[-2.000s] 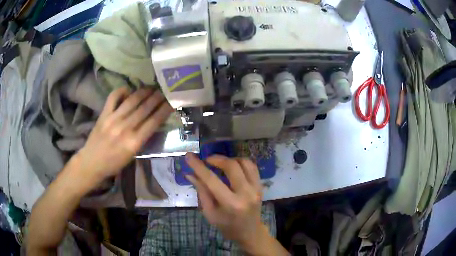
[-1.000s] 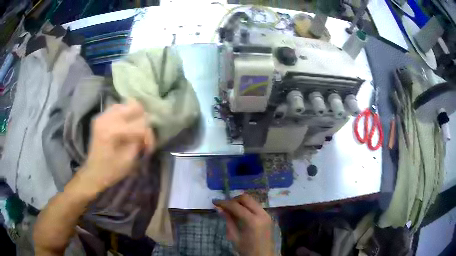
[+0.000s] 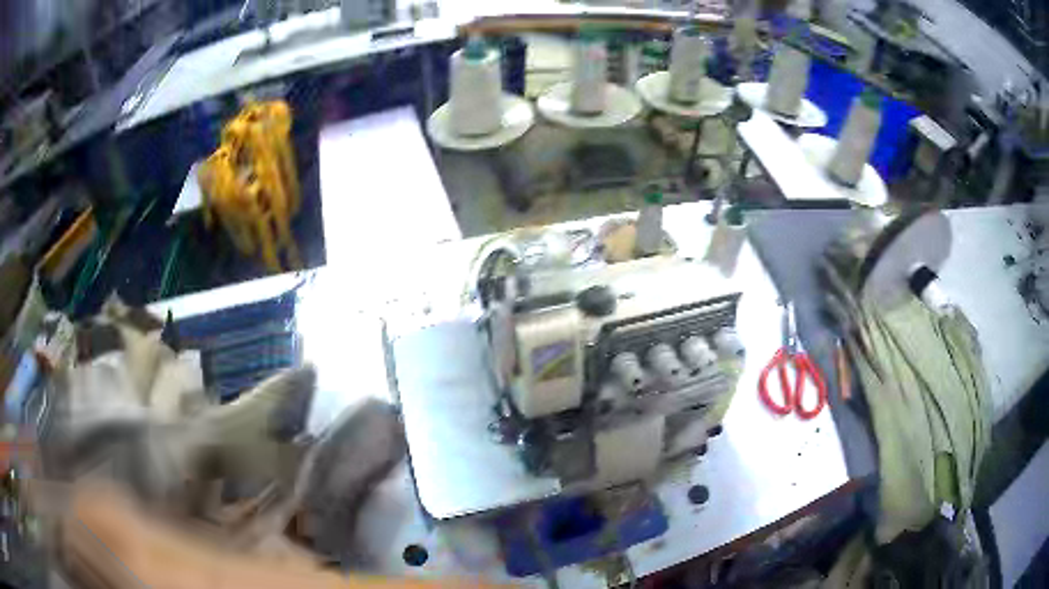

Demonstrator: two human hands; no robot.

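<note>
The taupe garment (image 3: 351, 466) lies bunched and blurred at the lower left, beside the overlock machine's cloth plate (image 3: 443, 414). My left arm crosses the bottom left corner. My left hand (image 3: 98, 518) is a heavy blur near the left edge, over the cloth; its fingers and any hold on the cloth cannot be made out. My right hand is not in view. The cream overlock machine (image 3: 550, 357) stands at the centre, with no cloth visible at its needle area.
The blue tray (image 3: 523, 555) with trimmings is at the front table edge. Red-handled scissors (image 3: 791, 383) lie right of the machine. Green-grey strips (image 3: 926, 403) hang at the right. Thread cones (image 3: 476, 98) stand behind. A yellow-orange bundle (image 3: 253, 178) and blue striped cloth (image 3: 236, 345) are at the left.
The view has lifted, showing more of the room. The garment has left the machine and moved left with my left hand. The pale green cloth bundle is no longer distinct. My right hand has left view.
</note>
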